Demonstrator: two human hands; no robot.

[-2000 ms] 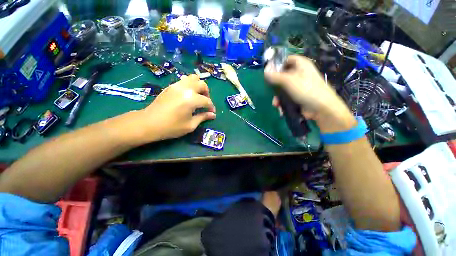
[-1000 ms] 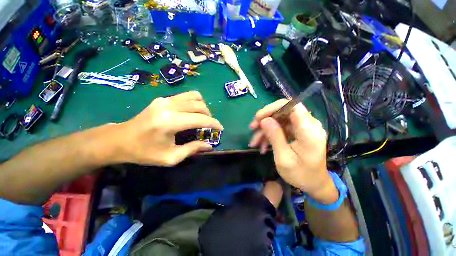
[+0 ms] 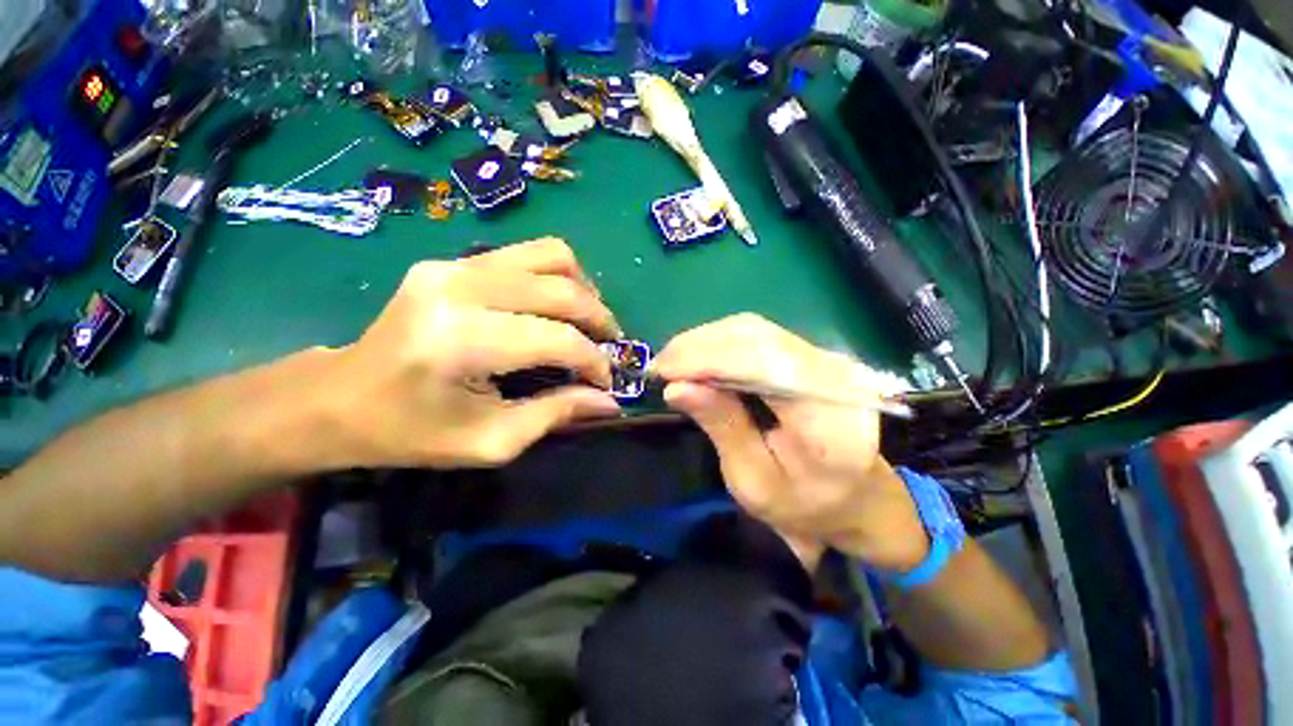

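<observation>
The open watch housing (image 3: 631,367), with a pale rim and circuitry inside, is at the front edge of the green mat. My left hand (image 3: 475,362) holds it from the left between thumb and fingers; a dark part of it is under the hand. My right hand (image 3: 780,411) holds thin tweezers (image 3: 837,393) like a pen, nearly level. Their tip end is at the housing's right side, hidden by my fingertips. I cannot tell whether the tip touches a part inside.
The electric screwdriver (image 3: 865,227) lies on the mat at right, beside the fan (image 3: 1139,220). A cream brush (image 3: 681,135) rests by another open case (image 3: 686,217). Spare modules (image 3: 489,179) and a white wire bundle (image 3: 305,209) lie behind my left hand. A blue station (image 3: 64,156) stands left.
My right hand has put down the screwdriver, taken up the tweezers and moved left to the housing. My left hand has closed on the housing. The view has shifted slightly.
</observation>
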